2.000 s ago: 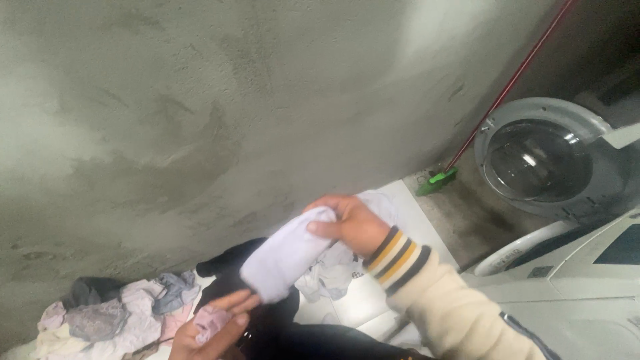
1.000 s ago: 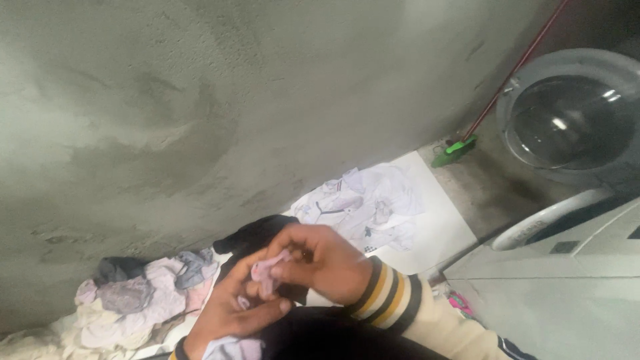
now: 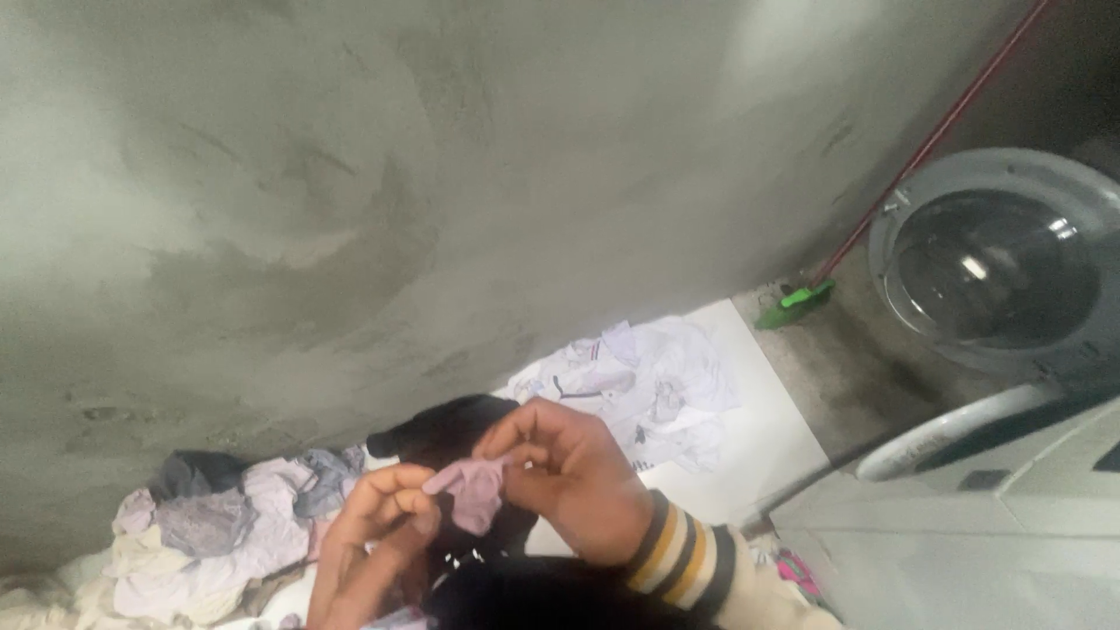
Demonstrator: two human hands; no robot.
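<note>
A small pink cloth item (image 3: 474,499) is stretched between my two hands at the lower middle. My left hand (image 3: 372,542) pinches its left end between thumb and fingers. The right end is gripped by my right hand (image 3: 573,477), whose cream sleeve has a striped cuff. Behind them lies a black garment (image 3: 446,429). Some pale cloth shows below my left hand, mostly out of view. White garments (image 3: 647,385) lie spread on a white board (image 3: 761,420) beyond my right hand. A heap of pale, pink and grey clothes (image 3: 254,534) lies left of my left hand.
A rough grey wall (image 3: 394,175) rises along the far side. On the right is a white front-loading washing machine (image 3: 962,560), its round door (image 3: 997,262) swung open. A green broom head (image 3: 794,304) with a red handle (image 3: 941,131) stands near the board's corner. A bright pink item (image 3: 798,573) lies beside the machine.
Two seconds ago my hands held a larger pale lilac cloth; it is no longer stretched between them. The small pink item, bunched between my fingers one second ago, is now spread between both hands.
</note>
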